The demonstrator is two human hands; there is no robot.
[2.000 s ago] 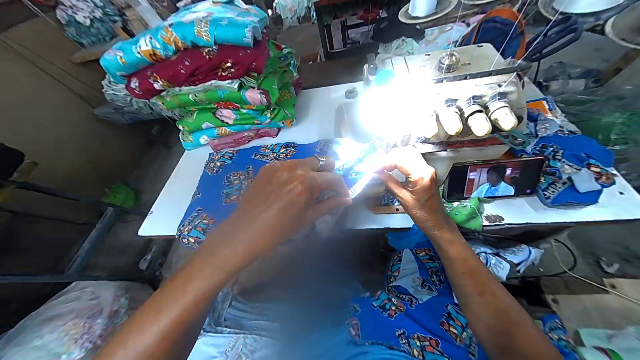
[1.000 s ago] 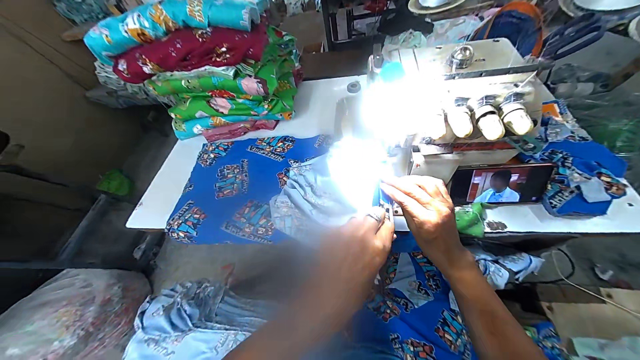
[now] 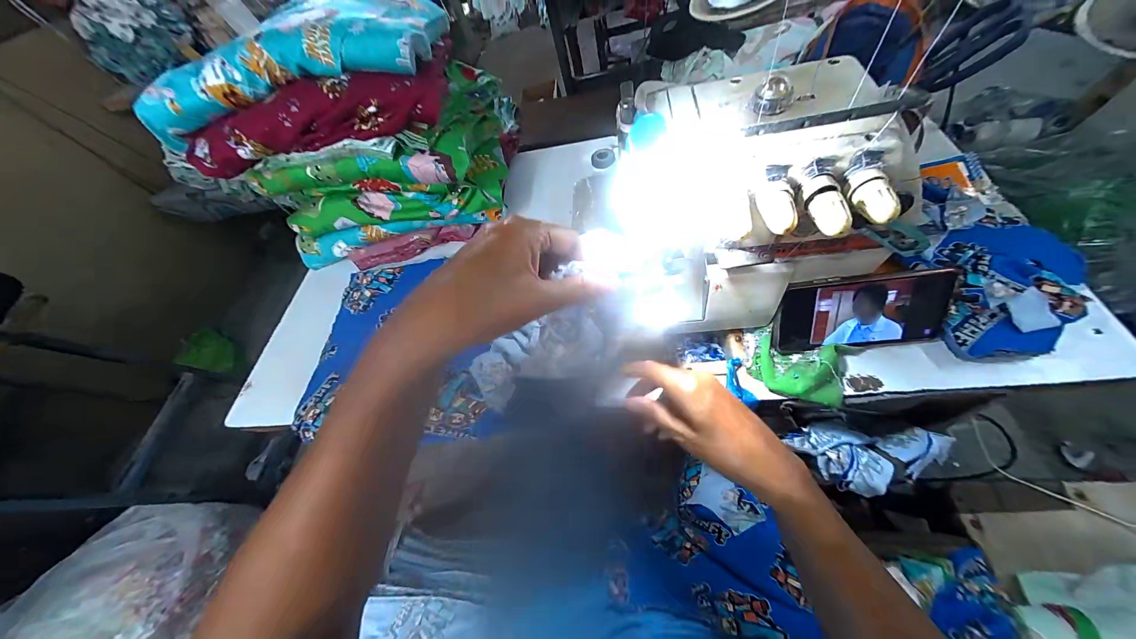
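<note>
Bright glare covers the needle area of an overlock sewing machine (image 3: 825, 200) on the white table. My left hand (image 3: 510, 284) reaches to the glare's left edge, thumb and fingers around the edge of a light printed cloth (image 3: 515, 359); the grip itself is washed out. Under that cloth lies blue printed fabric (image 3: 324, 390). Nearer to me, below the machine's front, is my right hand (image 3: 697, 408), its fingers bent and apart; blur beside the fingertips hides whether they touch cloth. More blue printed fabric (image 3: 737, 568) hangs over my lap.
Folded printed fabrics (image 3: 355, 133) are stacked at the table's back left. A phone (image 3: 865, 311) leans against the machine beside a green cloth (image 3: 803, 373). Blue fabric pieces (image 3: 1003, 284) lie at the right. A filled plastic bag (image 3: 133, 568) stands low at the left.
My hands, close together at the machine one second ago, are now apart: the left farther up and left by the glare, the right lower and nearer to me.
</note>
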